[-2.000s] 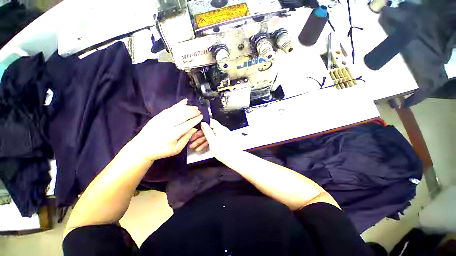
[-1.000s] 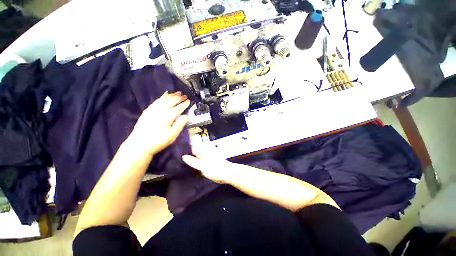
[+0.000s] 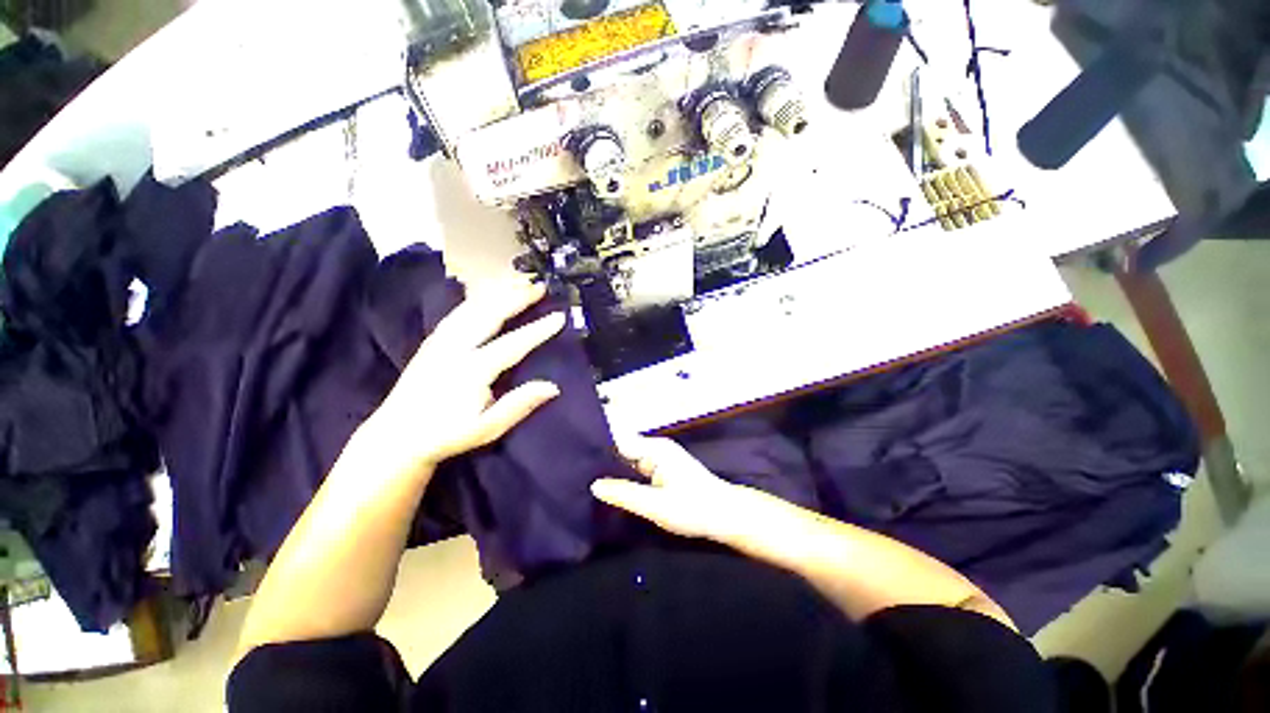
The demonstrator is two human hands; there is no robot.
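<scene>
A dark navy-purple cloth (image 3: pixel 536 467) lies over the table edge in front of the overlock machine (image 3: pixel 634 209) and hangs toward my lap. Its upper edge reaches the presser foot area (image 3: pixel 560 265). My left hand (image 3: pixel 481 369) lies flat on the cloth just left of the presser foot, fingers spread. My right hand (image 3: pixel 666 485) is at the cloth's right edge near the table edge, thumb and fingers around the edge; whether it pinches the cloth is hard to tell. More of the dark cloth (image 3: pixel 279 362) spreads to the left.
A dark garment pile (image 3: pixel 961 460) lies below the table edge at right. Another dark pile (image 3: pixel 63 390) drapes at the far left. A slotted yellowish tray (image 3: pixel 961 198), a standing thread cone (image 3: pixel 865 56) and a lying cone (image 3: pixel 1079 119) are right of the machine. Grey cloth (image 3: pixel 1212 126) covers the far right.
The cloth under my hands has moved down and right toward my lap. My hands were together near the presser foot, then parted; my right hand is now lower and further right.
</scene>
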